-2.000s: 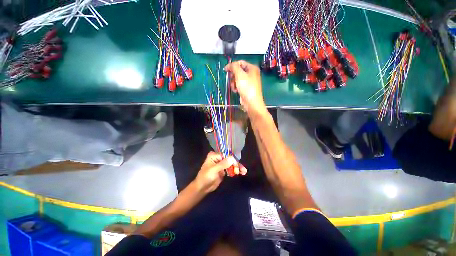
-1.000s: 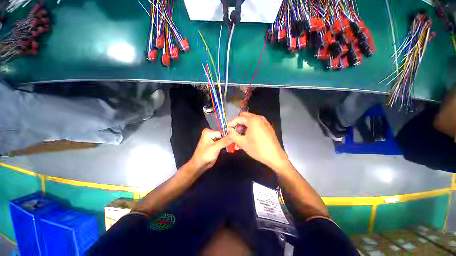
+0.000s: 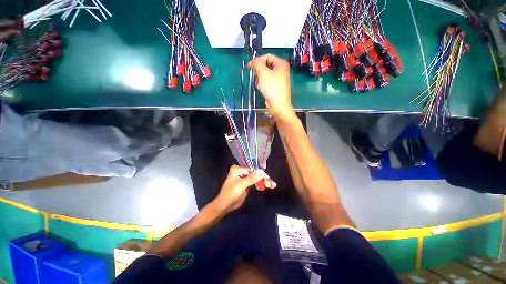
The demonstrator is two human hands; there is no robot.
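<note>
My left hand point(image 3: 239, 186) pinches a small red connector housing point(image 3: 261, 183) over the lap. Several thin lead wires point(image 3: 239, 138) in red, blue and white fan up from it toward the bench edge. My right hand point(image 3: 273, 83) is raised over the bench just below the black round head point(image 3: 253, 23) of the white box point(image 3: 222, 25). Its thumb and fingertips are closed near the upper ends of pale wires that run up to the head. Whether the fingertips grip a wire is too small to tell.
Red and black harnesses point(image 3: 369, 64) lie right of the box, a smaller bundle point(image 3: 188, 75) left of it. Dark red connectors point(image 3: 47, 55) and white sticks point(image 3: 69, 10) lie far left. A multicoloured bundle point(image 3: 444, 77) lies far right, near another person's arm point(image 3: 491, 130).
My right hand was down beside my left hand at the housing and is now up near the black head. A twisted red pair now hangs right of the other wires. The camera view has shifted slightly.
</note>
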